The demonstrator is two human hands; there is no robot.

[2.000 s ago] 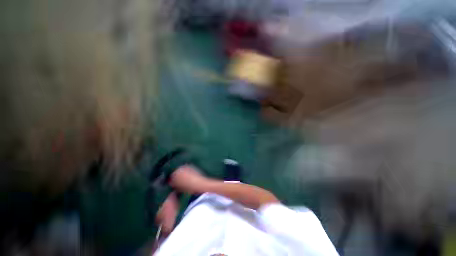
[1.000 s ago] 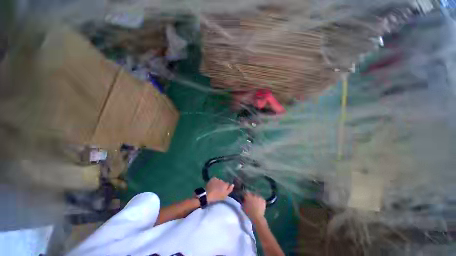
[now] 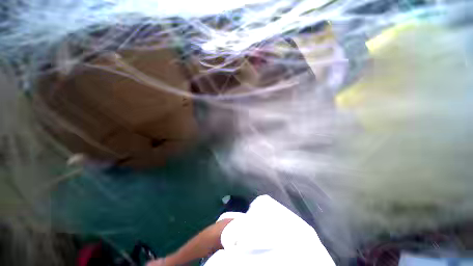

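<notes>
A bare forearm comes out of the white shirt on its left side and reaches down to the lower left. I take it for my left arm. My left hand (image 3: 155, 262) is mostly cut off by the bottom edge, beside a black curved handle (image 3: 142, 253). Whether it grips the handle cannot be told. A red part (image 3: 91, 254), blurred, shows left of the handle at the bottom edge. My right hand is not in view.
A large brown carton (image 3: 140, 104) stands on the green floor (image 3: 145, 202) at the upper left. More brown boxes blur behind it. Whitish and yellowish blurred shapes fill the right side. Pale strands cross the view.
The view has swung away from the cardboard stack. The black handle and red part have moved from the middle to the lower left edge. Only one arm shows now instead of two.
</notes>
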